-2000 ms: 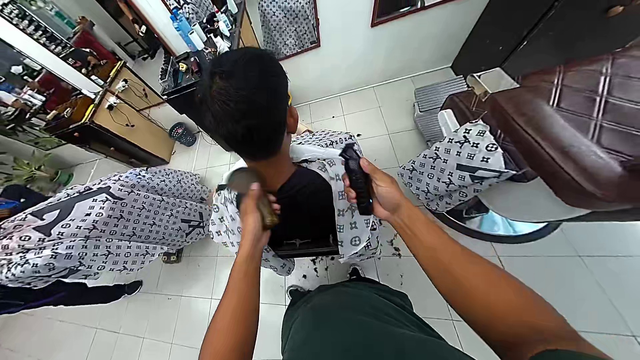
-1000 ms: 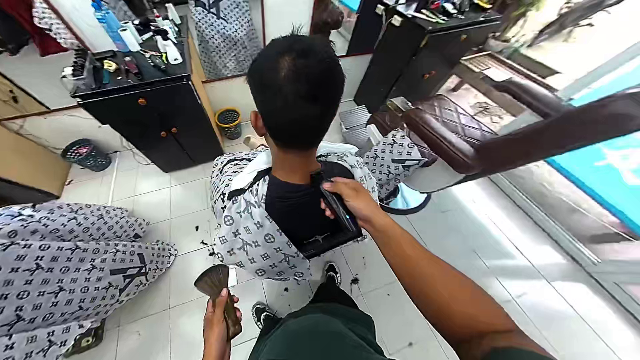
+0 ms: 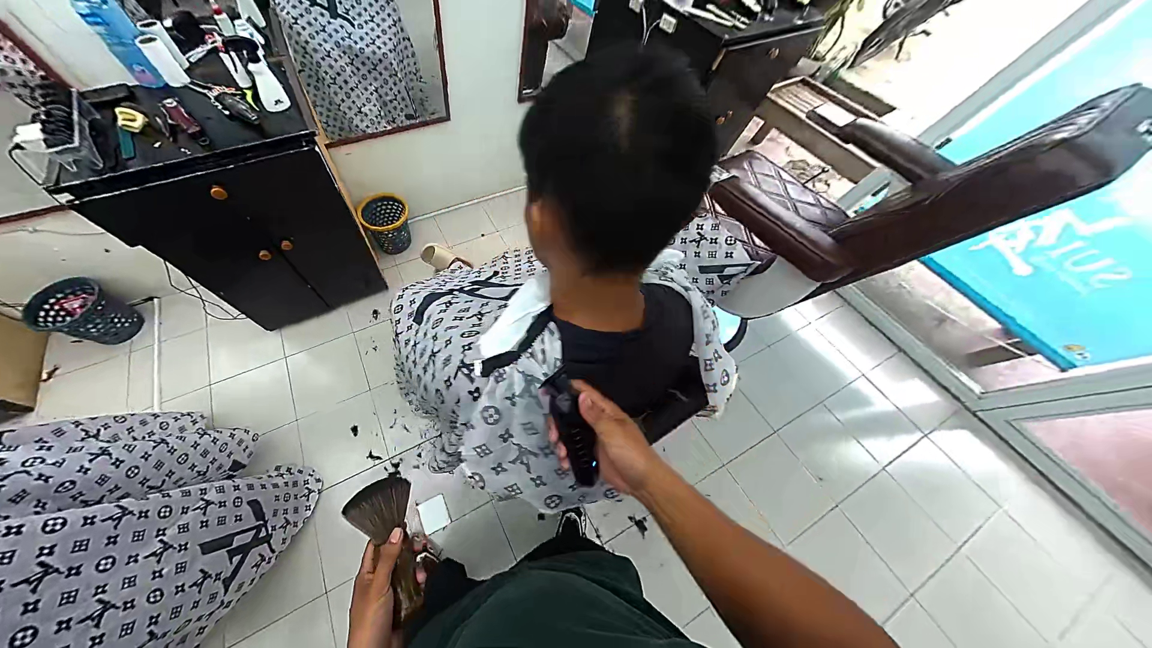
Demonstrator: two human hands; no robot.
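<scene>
A black hair clipper is gripped in my right hand, close behind the upper back of a seated person with short dark hair. Low in the view, my left hand holds a neck duster brush by its handle, bristles upward. A patterned barber cape hangs around the seated person and lies open at the back over a dark shirt. White material shows at the cape's neck edge.
A black cabinet with tools and bottles stands at left, near two baskets. Another caped figure is at lower left. A brown padded barber chair is at right. Hair clippings lie on the tiled floor.
My left hand with the brush has moved from beside the seated person's neck down to the lower left. My right hand keeps the clipper near the back. The view has swung considerably.
</scene>
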